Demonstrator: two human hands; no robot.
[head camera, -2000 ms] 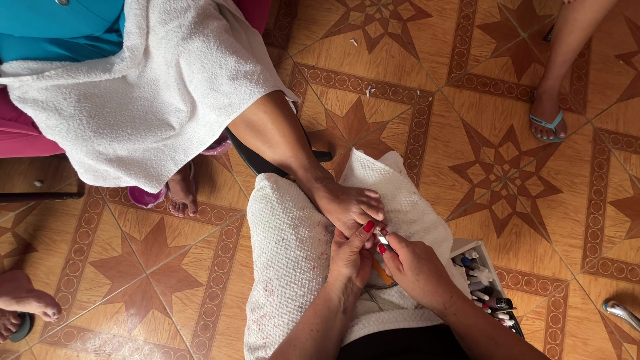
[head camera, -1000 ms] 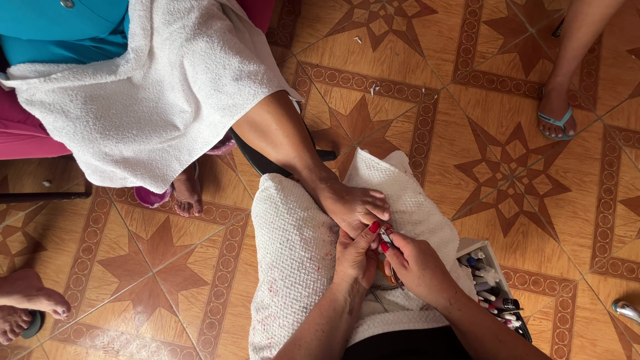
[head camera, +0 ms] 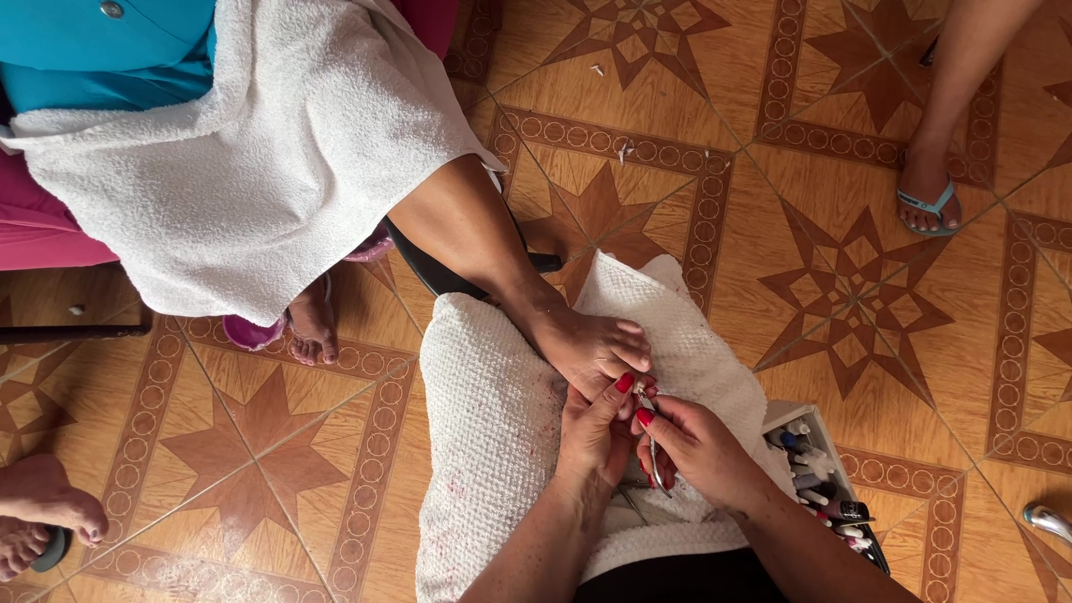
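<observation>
Another person's bare foot (head camera: 590, 347) rests on a white textured towel (head camera: 494, 419) over my lap. My left hand (head camera: 596, 431) holds the toes on the foot's near side, its red-nailed thumb lying over them. Metal cuticle nippers (head camera: 656, 461) are in my right hand (head camera: 691, 444), their tip against one of the toes. My fingers partly hide that toe and the nippers' jaws. Below my hands, thin metal tools (head camera: 632, 501) lie on the towel, partly covered.
A tray (head camera: 791, 414) of nail polish bottles and other small items stands at my right. A white terry towel (head camera: 276, 167) covers the seated person's lap. Other people's feet are at the lower left and upper right. A purple bowl (head camera: 251, 332) and white scraps (head camera: 626, 151) are on the tiled floor.
Two seconds ago my right hand held a small white-tipped item at the toes; now it holds the metal nippers there. My left hand has stayed on the foot.
</observation>
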